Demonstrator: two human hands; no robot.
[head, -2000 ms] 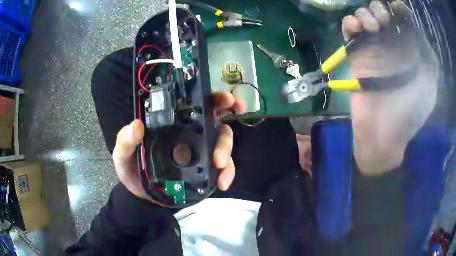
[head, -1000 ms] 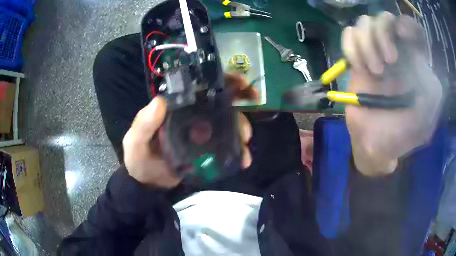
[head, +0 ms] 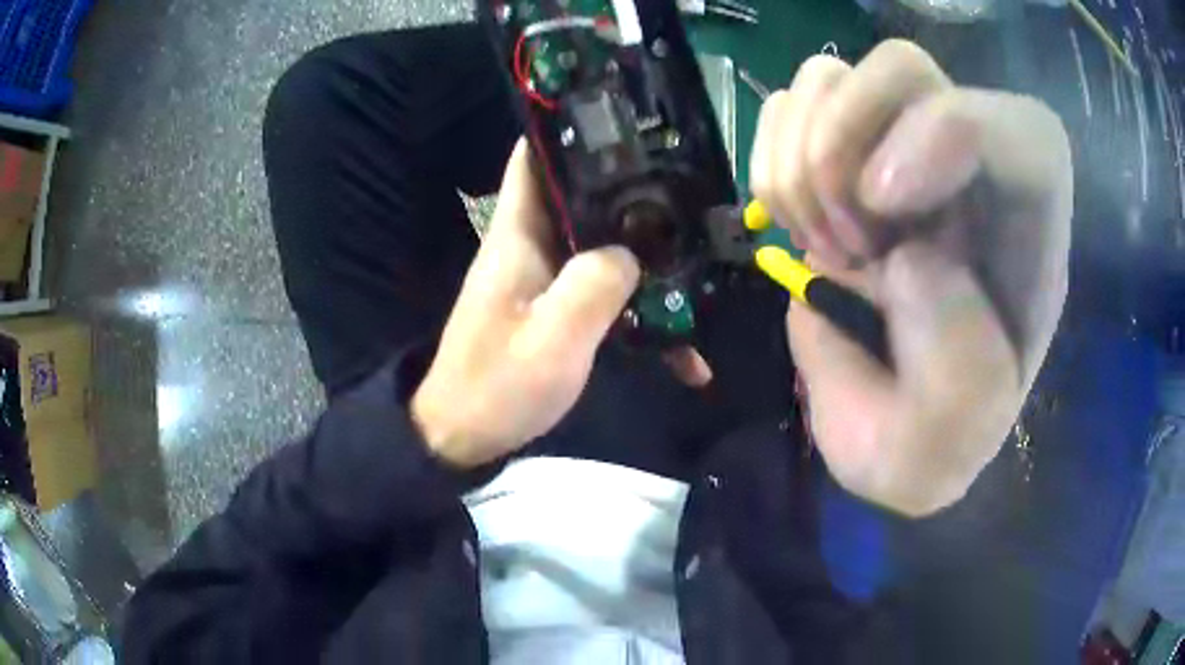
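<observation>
The black lock housing (head: 611,143) is tilted over the lap with its open back facing up; red wires, a grey block and small green boards show inside. My left hand (head: 520,312) grips its lower end, thumb by the round opening. My right hand (head: 910,260) is closed around the black and yellow pliers (head: 786,276), whose jaws are at the right side of the housing near the round opening. The jaw tips are dark and hard to make out, so I cannot tell whether they grip anything. The housing's top is cut off by the picture's edge.
The green bench (head: 832,26) is behind the housing, with part of the grey metal plate (head: 717,85) showing. Part of another tool lies at the top edge. A blue bin (head: 858,552) is partly hidden below my right hand. Blue crates and a cardboard box stand on the left.
The housing has moved right and up in the picture, and my left thumb now lies by the round opening. My right hand has brought the pliers left to the housing's side.
</observation>
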